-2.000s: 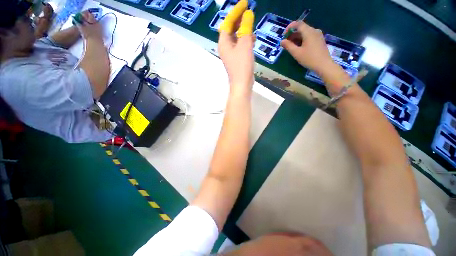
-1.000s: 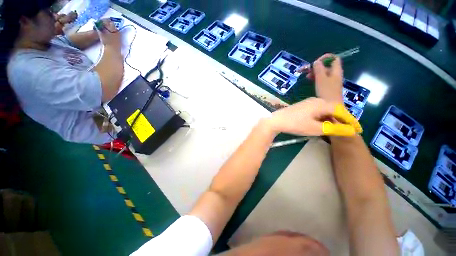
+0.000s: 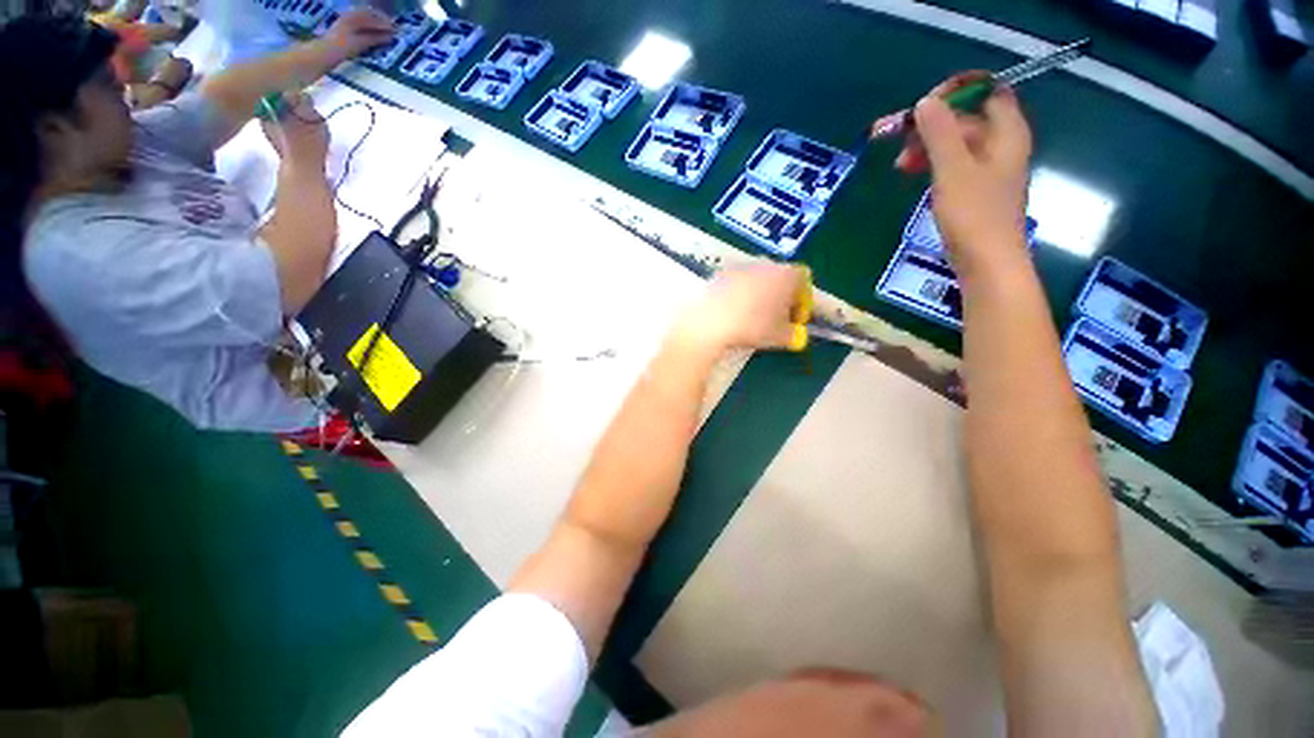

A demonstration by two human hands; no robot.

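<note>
My right hand [image 3: 987,166] is raised over the conveyor and holds a pen-sized tool with a green grip and a thin shaft [image 3: 1045,61] pointing up and right. A small dark and pinkish piece shows at its fingers' left side. My left hand [image 3: 757,307], with yellow finger cots, is low at the bench edge. A thin metal strip [image 3: 850,339] sticks out beside its fingers; whether they grip it is unclear. An open two-part blue housing [image 3: 778,190] with black and white parts lies left of my right hand. Another housing [image 3: 922,274] is partly hidden behind my right wrist.
More housings [image 3: 685,133] lie along the green conveyor [image 3: 865,65], both ways. A black box [image 3: 389,332] with a yellow label, cables and dark-handled pliers [image 3: 418,216] sits left. A seated coworker [image 3: 159,274] reaches toward the line. White cloth [image 3: 1174,670] lies lower right, beside the beige mat [image 3: 850,534].
My left hand has moved from beside my right forearm left to the bench edge. My right hand has risen slightly with the tool. The housings have shifted left. The coworker's far arm has reached out.
</note>
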